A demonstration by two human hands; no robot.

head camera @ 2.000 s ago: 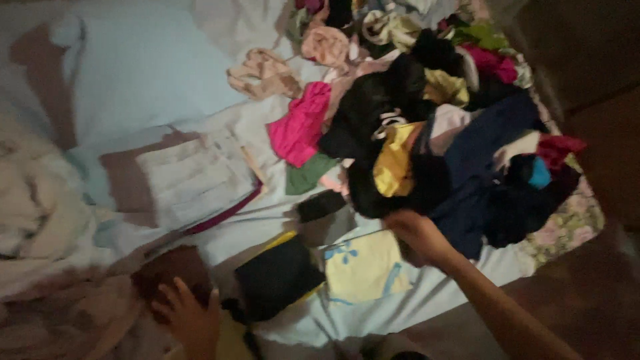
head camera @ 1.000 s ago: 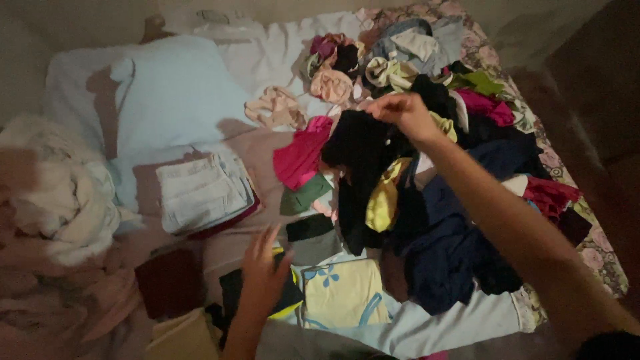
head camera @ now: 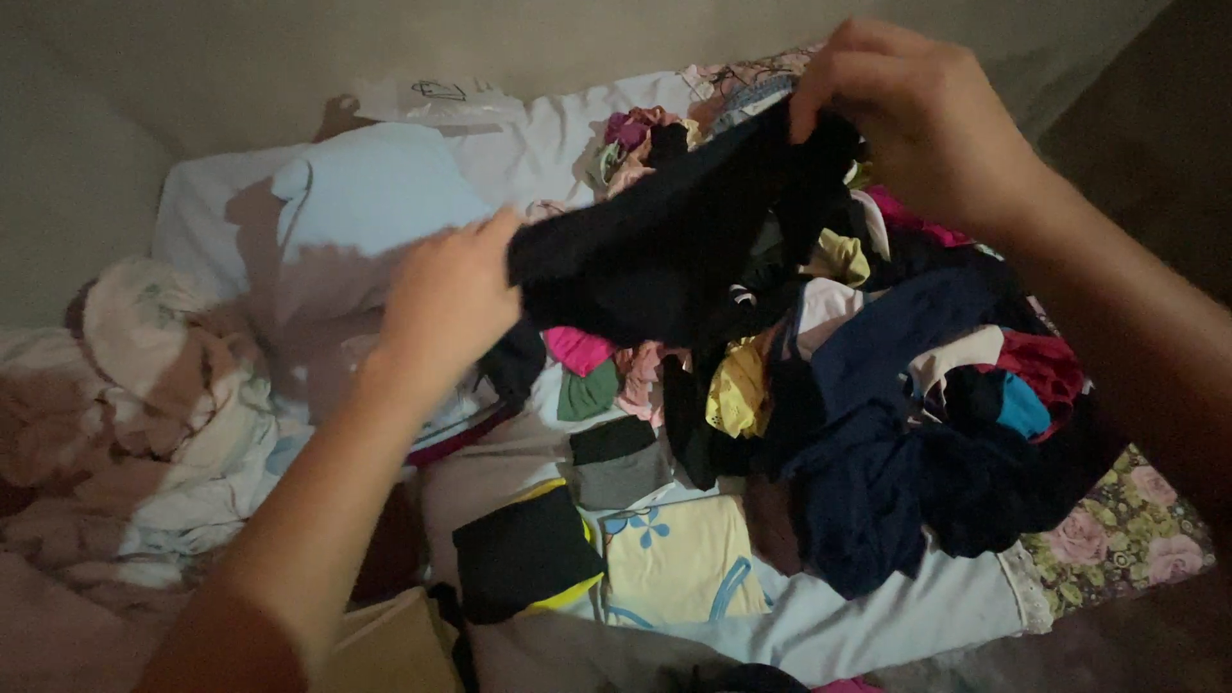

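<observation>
A black garment [head camera: 664, 241] is stretched between my two hands above the bed. My left hand [head camera: 457, 289] grips its left edge, while my right hand [head camera: 895, 106] pinches its upper right end. Beneath and to the right spreads a heap of loose clothes, among them a navy garment [head camera: 857, 491], a yellow one [head camera: 739, 390] and a red one [head camera: 1049, 375]. Nearer to me lie a folded black and yellow garment [head camera: 527, 549], a folded cream garment with blue trim [head camera: 683, 563] and a folded black and grey piece [head camera: 621, 462].
A light blue pillow [head camera: 385, 192] rests at the upper left of the bed. Crumpled pale bedding [head camera: 183, 404] lies at the left edge. A clear plastic bag [head camera: 438, 101] is by the wall. Floral fabric [head camera: 1116, 539] shows at the right edge.
My right hand has risen from the pile with the black garment. My left hand, empty over the folded clothes a second ago, has moved up and taken hold of its other side.
</observation>
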